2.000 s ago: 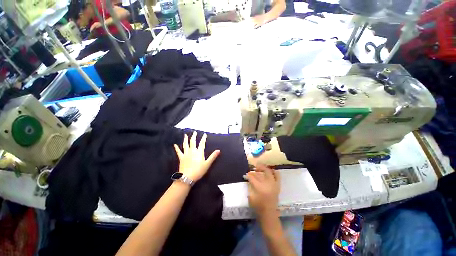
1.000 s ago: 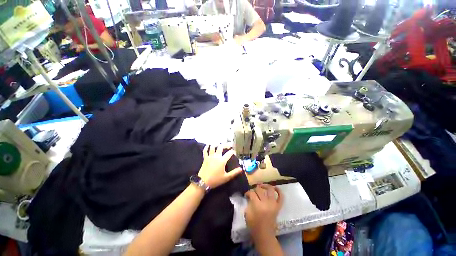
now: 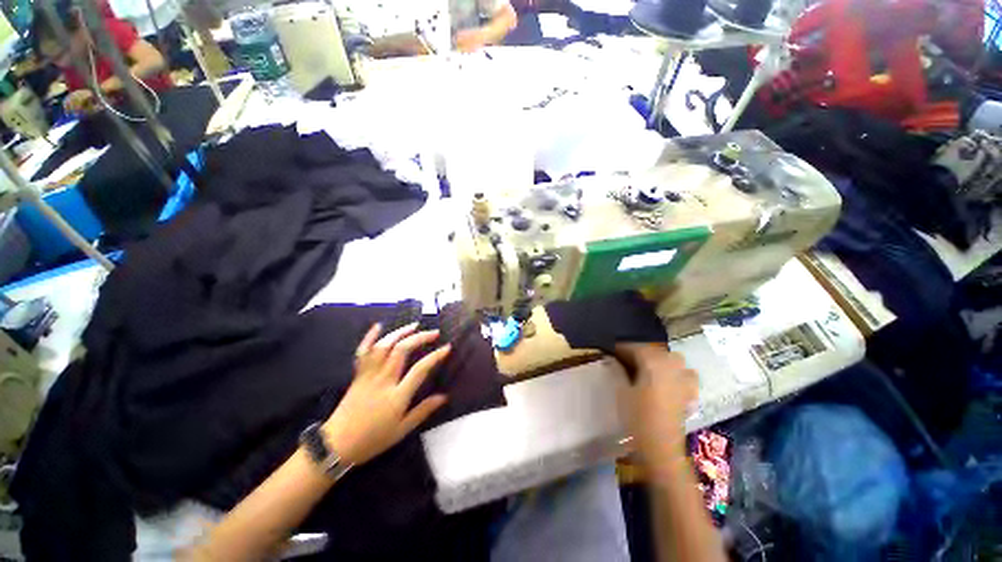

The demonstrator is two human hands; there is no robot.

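The black garment (image 3: 220, 329) is heaped left of the sewing machine (image 3: 659, 236), with its right edge at the needle area by the bright blue piece (image 3: 507, 334). My left hand (image 3: 387, 393) lies on it, fingers spread, left of the needle. A smaller black cut piece (image 3: 610, 319) lies under the machine arm, right of the tan machine bed (image 3: 533, 349). My right hand (image 3: 659, 401) is at the lower edge of this piece, blurred; its fingertips are partly hidden, so I cannot tell if they grip it.
Another machine (image 3: 17, 379) is cut off at the left edge. A lit smartphone (image 3: 711, 470) and a blue plastic bag (image 3: 841, 467) are below the table at right. A thread stand (image 3: 670, 77) rises behind the machine. People's arms show at the back.
My right hand has moved right, from beside the needle to the small black piece, whose hanging end no longer shows. My left hand has moved back left from the needle. The view has shifted.
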